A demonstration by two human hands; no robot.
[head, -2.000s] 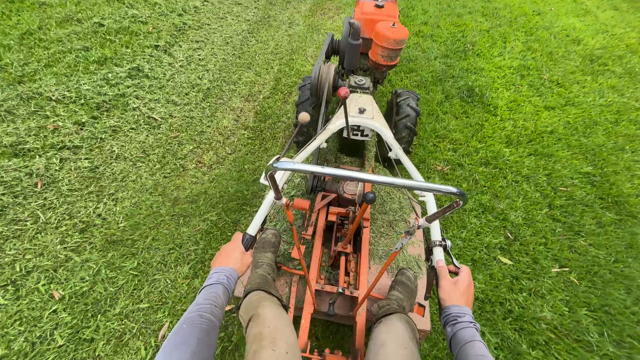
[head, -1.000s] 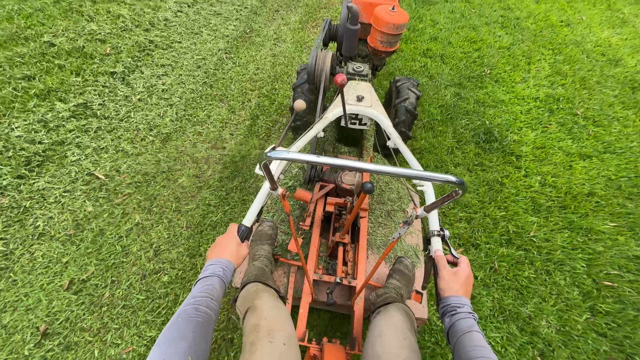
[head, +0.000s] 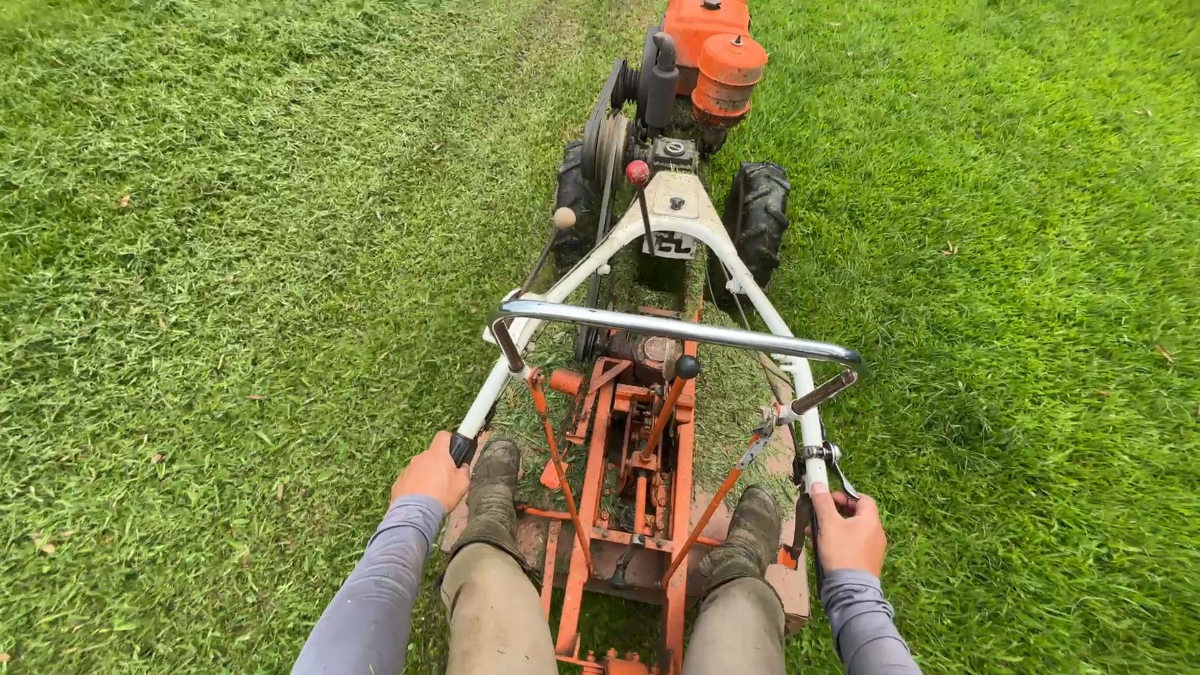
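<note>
Below me is a two-wheeled walking tractor with an orange engine (head: 703, 37) and white handlebars (head: 609, 246). My left hand (head: 431, 476) is closed around the black grip (head: 461, 448) at the end of the left handlebar. On the other side, my right hand (head: 848, 532) holds the end of the right handlebar, its fingers by a metal hand lever (head: 847, 478). A chrome crossbar (head: 675, 326) spans the handlebars. Between my legs stands a black-knobbed lever (head: 687, 367) over an orange frame (head: 591, 469). My boots (head: 494, 478) rest on the mower deck.
Two black rubber-treaded wheels (head: 757, 220) flank the machine, and drive belts (head: 605, 141) run along its left side. Cut clippings cover the grass (head: 234, 234) at left; taller, brighter grass (head: 1012, 281) stands at right. Clippings also lie on the deck (head: 736, 403).
The grass around the machine has shifted between frames, while both hands stay on the handlebars. The front of the tractor sits slightly differently in view.
</note>
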